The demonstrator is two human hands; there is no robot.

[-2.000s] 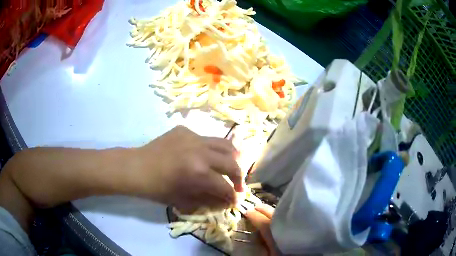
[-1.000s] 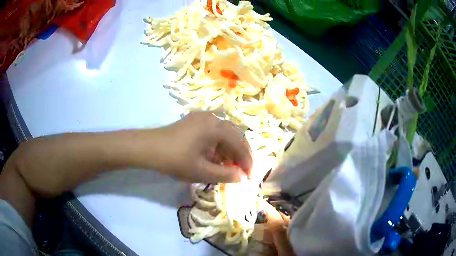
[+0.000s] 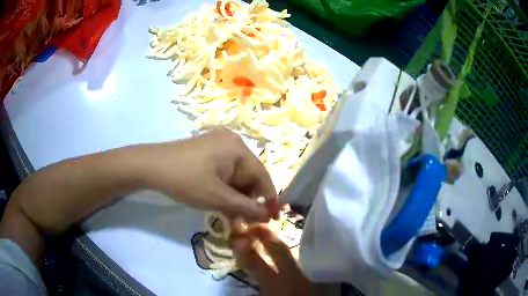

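My left hand (image 3: 223, 173) reaches in from the left, with thumb and fingertips pinched on a small orange-red piece (image 3: 271, 207) with a pale tip. My right hand (image 3: 266, 254) comes up from the bottom edge, its fingertips close to or touching the left ones; whether it holds anything is unclear. Cream strips (image 3: 217, 248) lie under and left of the hands, partly hidden by them. The sewing machine head (image 3: 347, 110) stands to the right, and a white cloth (image 3: 353, 196) hangs on it. The needle area is hidden.
A large heap of cream strips (image 3: 255, 75) with orange spots lies behind the hands on the white table (image 3: 63, 115). A red bag (image 3: 87, 29) is at the back left. A blue curved part (image 3: 414, 208) is beside the cloth. A green basket (image 3: 492, 87) stands behind the machine.
My right hand has come up and left from beside the machine to meet my left fingertips above the strips. The view has shifted slightly.
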